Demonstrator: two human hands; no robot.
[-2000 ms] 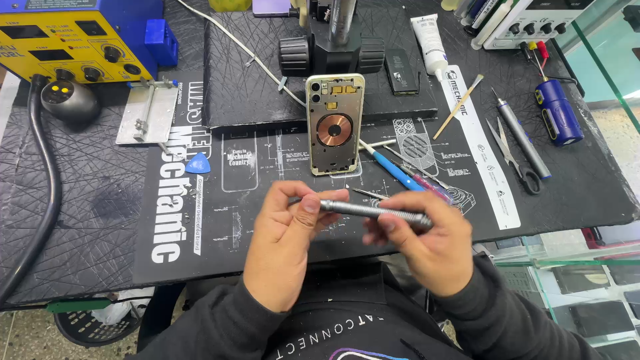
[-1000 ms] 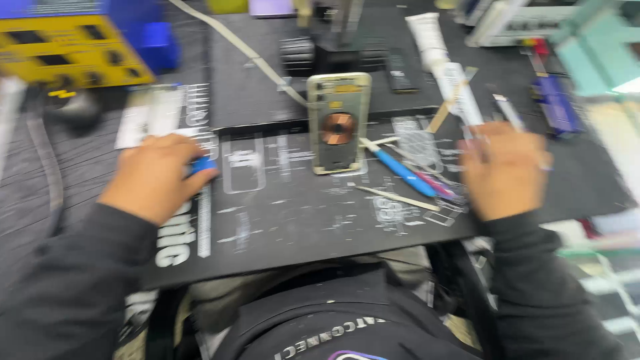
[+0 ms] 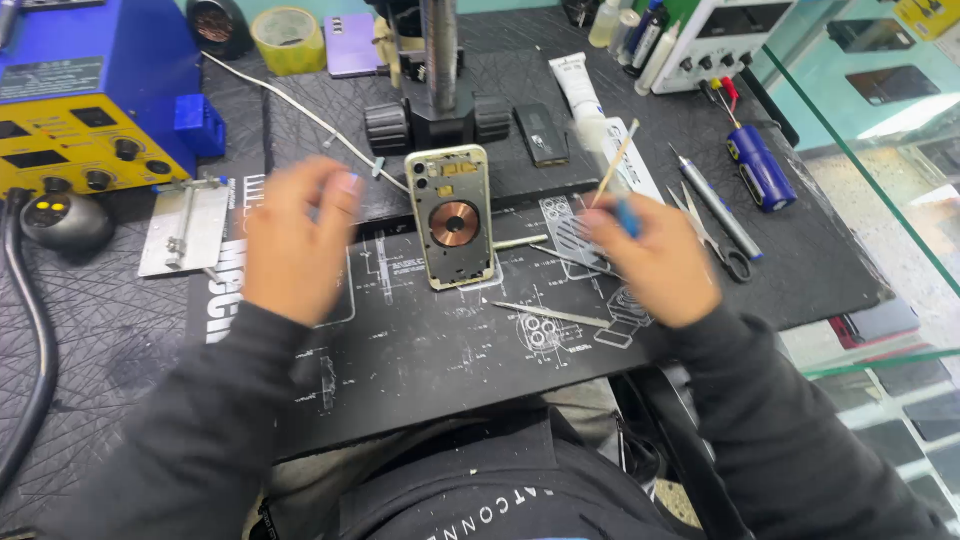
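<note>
An open phone housing (image 3: 456, 262) with a copper coil stands tilted up on the black printed repair mat (image 3: 420, 375). My left hand (image 3: 296, 236), blurred, is raised left of the housing, with bits of blue from a small pick showing at its fingers. To the right of the housing, my right hand (image 3: 656, 251) is closed around a blue-handled tool (image 3: 627, 217), whose tip is too blurred to tell. A thin wooden stick (image 3: 619, 161) shows just above these fingers. Metal tweezers (image 3: 551, 313) and a slim pointed tool (image 3: 574, 260) lie on the mat.
A microscope stand (image 3: 442, 112) rises behind the housing. The blue-and-yellow soldering station (image 3: 97, 112) and a metal clamp holder (image 3: 185, 232) are at left. Scissors (image 3: 709, 236), a silver pen-like tool (image 3: 720, 206) and a blue cylindrical tool (image 3: 761, 169) lie at right, beside a glass edge (image 3: 862, 165).
The silver tool held in both hands two seconds ago has left them. The blue-handled tool has been picked up from the mat. My left hand has moved off the mat's left side toward the housing.
</note>
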